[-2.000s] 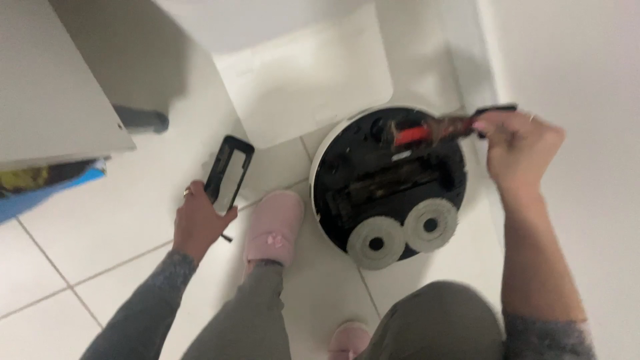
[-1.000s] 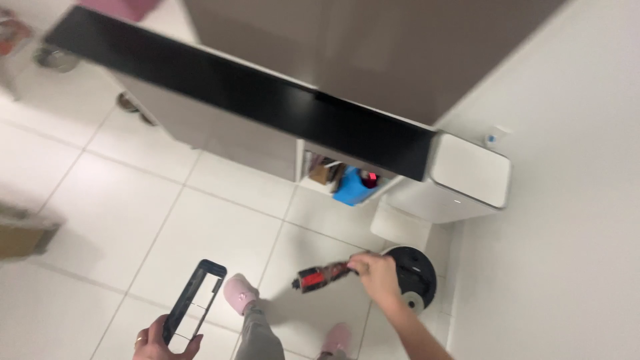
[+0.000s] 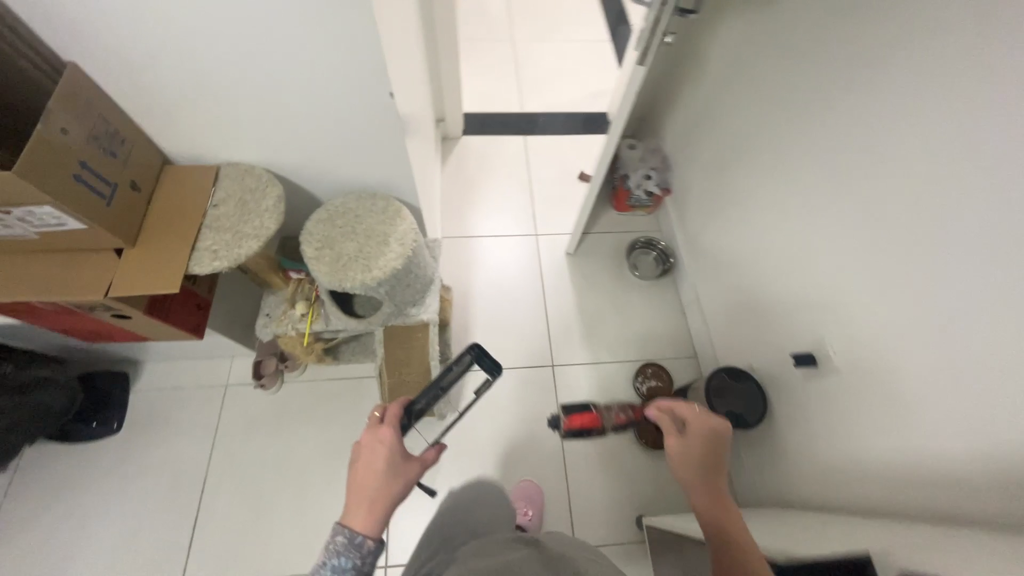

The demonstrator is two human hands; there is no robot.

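Observation:
My left hand [image 3: 388,464] grips a black rectangular plastic frame [image 3: 450,392] with an open middle, its far end pointing up and right. A thin dark piece [image 3: 426,489] shows just below that hand. Pinched by one end in my right hand [image 3: 692,440] is a red and black roller brush [image 3: 596,419], held roughly level, with brownish matted debris around the part near my fingers. The two objects are apart, both held above the tiled floor.
A carpeted cat tree [image 3: 360,248] and open cardboard boxes [image 3: 88,176] stand left. Ahead is a doorway with an open white door [image 3: 620,128]. Along the right wall are a metal bowl [image 3: 650,258], brown bowls [image 3: 653,382] and a dark-topped round container [image 3: 736,398]. A white cabinet edge [image 3: 680,524] is lower right.
The view has swung from the upturned robot vacuum, past a cabinet, to the doorway and cat tree. The roller brush, earlier over the vacuum, is now away from it. Both hands keep their holds.

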